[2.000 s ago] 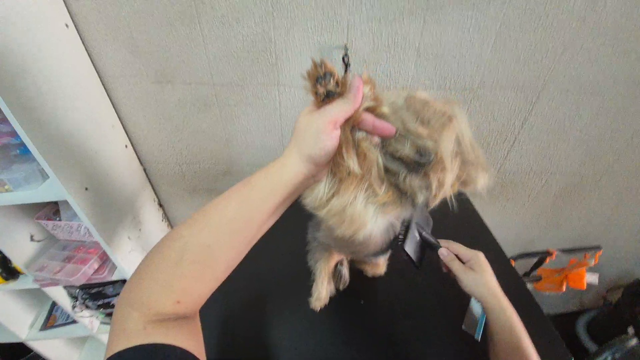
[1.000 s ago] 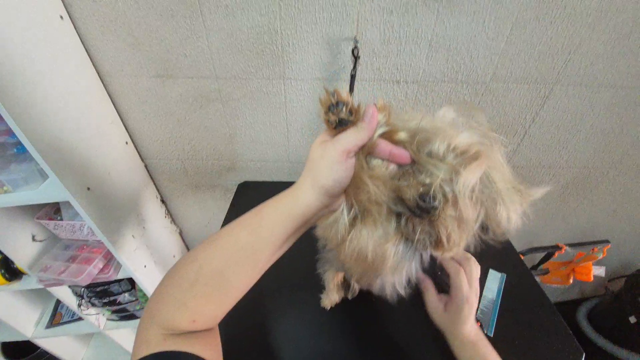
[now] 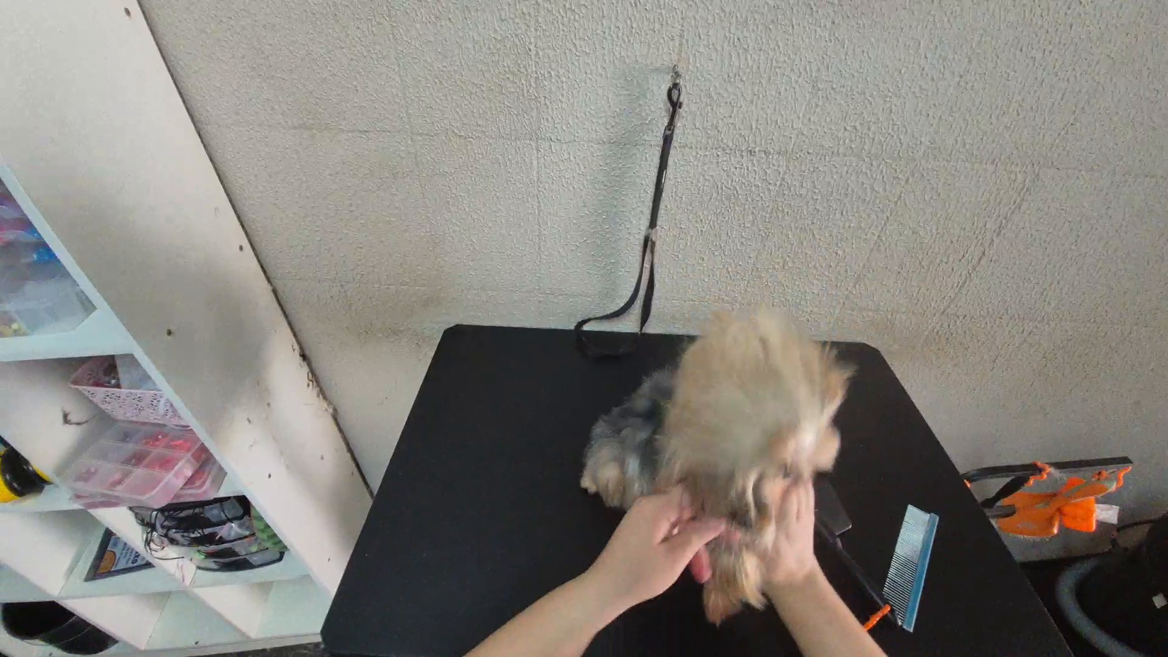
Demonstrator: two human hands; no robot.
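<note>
A small long-haired dog, tan on the head and grey on the back, is on a black grooming table. My left hand grips the fur and a foreleg at its front, fingers curled. On the other side of the dog, my right hand rests against the side of its muzzle and chest, its fingers partly hidden by fur. A slicker brush with a black handle lies just right of that hand. Farther right lies a metal comb with a blue spine.
A black grooming leash hangs from a wall hook, its loop reaching the table's back edge. White shelving at left holds a pink basket and clear organizer boxes. An orange item and a grey hose are right of the table.
My left hand has let the raised paw down and moved lower, along with the dog. The brush has left my right hand, which now touches the dog's face. The view has shifted.
</note>
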